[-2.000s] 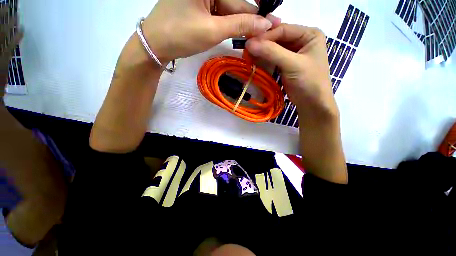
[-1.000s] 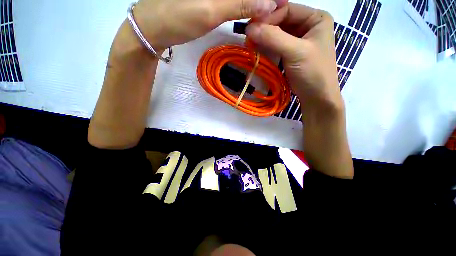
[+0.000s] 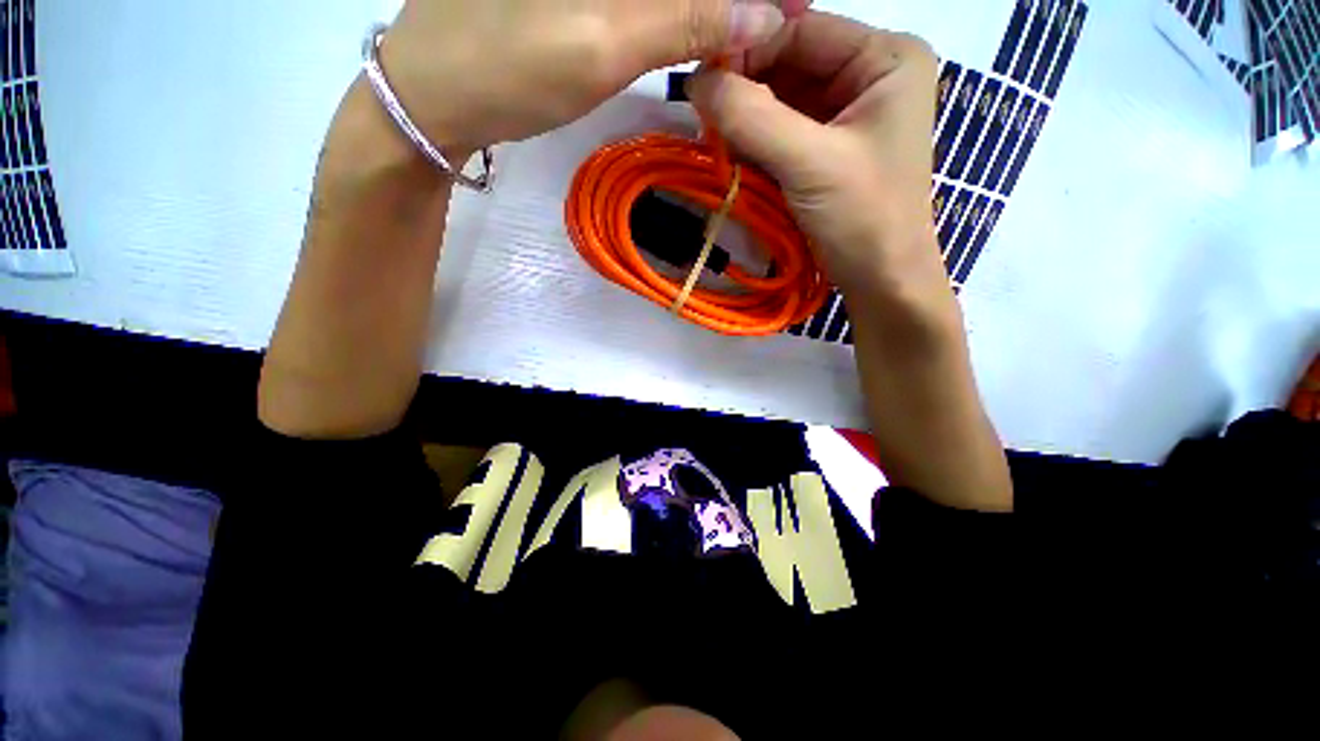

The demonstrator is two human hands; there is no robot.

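Note:
An orange cord coil (image 3: 615, 217) lies on the white table with a tan rubber band (image 3: 705, 258) across its middle and a black connector (image 3: 669, 227) inside it. My right hand (image 3: 840, 138) pinches the orange cord end (image 3: 717, 123) above the coil. A small black label (image 3: 679, 87) sticks out to the left of its fingertips. My left hand (image 3: 565, 65), with a bracelet on the wrist, meets it at the top edge, its thumb and finger closed at the same cord. The black plug is not visible; the hands and the frame edge hide that part.
A label sheet (image 3: 984, 138) with black rectangles lies right of the coil, partly under my right hand and forearm. Other label sheets lie at the far left (image 3: 29, 159) and upper right (image 3: 1288, 73). The table's front edge (image 3: 608, 404) runs before my body. Orange shows at the right rim.
Both hands have moved slightly up in view and the plug has left the picture. The black label still sticks out at the fingertips. The neighbour's arm at the left is gone from view.

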